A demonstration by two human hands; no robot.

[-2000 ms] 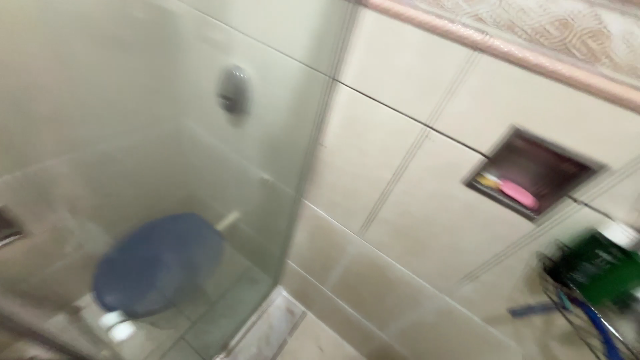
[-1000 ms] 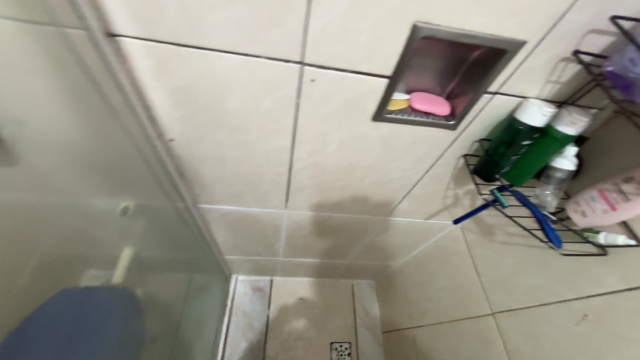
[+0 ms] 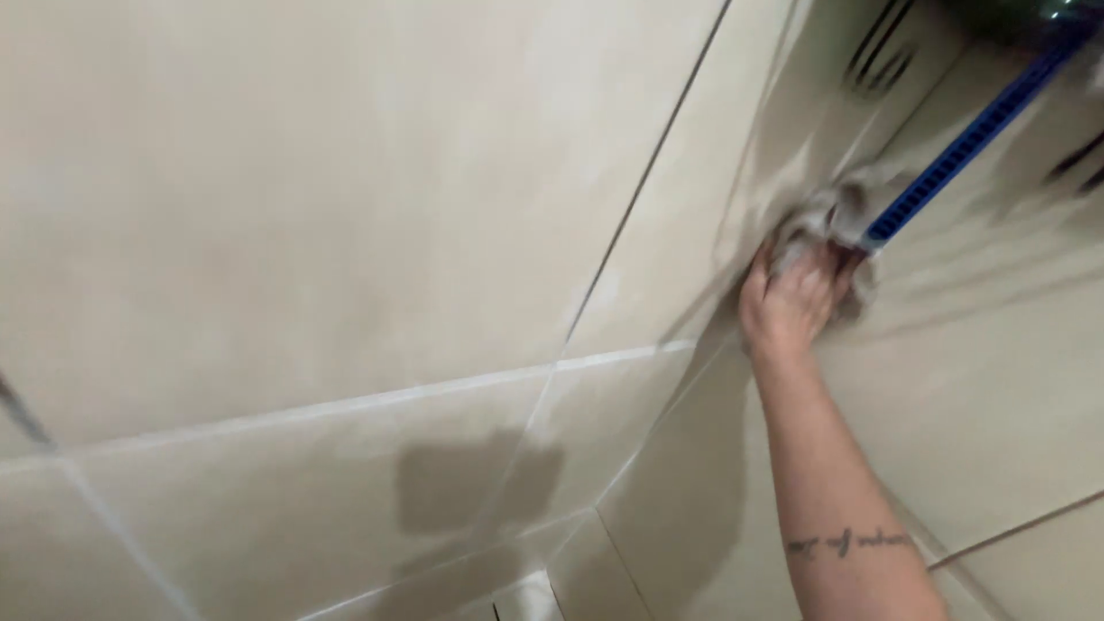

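Observation:
One hand, which looks to be my right hand (image 3: pixel 798 297), reaches up from the lower right and presses a crumpled greyish cloth (image 3: pixel 815 220) against the tiled wall near the corner. Its fingers are partly sunk in the cloth, and motion blurs both. Just beside the fingers, the lower end of a blue razor handle (image 3: pixel 966 138) slants down from the upper right, in front of part of the cloth. My left hand is out of view.
Cream wall tiles (image 3: pixel 345 216) fill the left side and meet another tiled wall (image 3: pixel 949 388) at the corner. Blurred dark rack wires (image 3: pixel 880 47) and a dark green object (image 3: pixel 992 21) are at the upper right.
The view has turned and come much closer to the wall corner below the rack. My right hand with the cloth has come into view. The toilet and soap niche are out of view.

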